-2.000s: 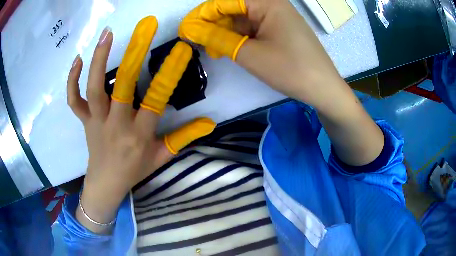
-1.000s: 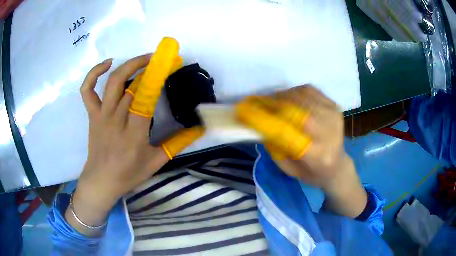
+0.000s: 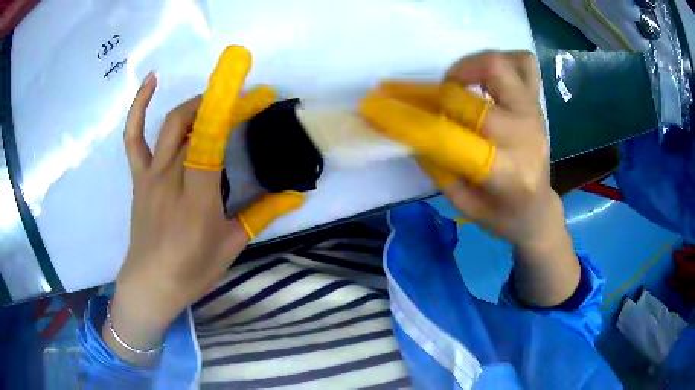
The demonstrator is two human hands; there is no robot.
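Note:
A black smartwatch (image 3: pixel 280 148) lies on the white foam mat (image 3: pixel 320 46) near its front edge. A grey and black strap piece shows at its left side. My left hand (image 3: pixel 187 198), with yellow finger cots on the thumb and two fingers, holds the watch from the left between fingers and thumb. My right hand (image 3: pixel 488 145), also in yellow finger cots, is shut on a flat cream wiping pad (image 3: pixel 339 132). The pad is blurred; its left end is at the right side of the watch. Whether it touches cannot be told.
The dark green bench (image 3: pixel 610 99) shows at the right, with a small white label on it. Clear plastic (image 3: pixel 664 68) lies at the upper right corner. Handwriting is on the mat at the upper left. Blue sleeves and a white cloth-like item (image 3: pixel 650 326) show at the lower right.
My right hand came down from the mat's upper side with the pad and has since moved slightly up and right. The watch is turned differently under my left hand.

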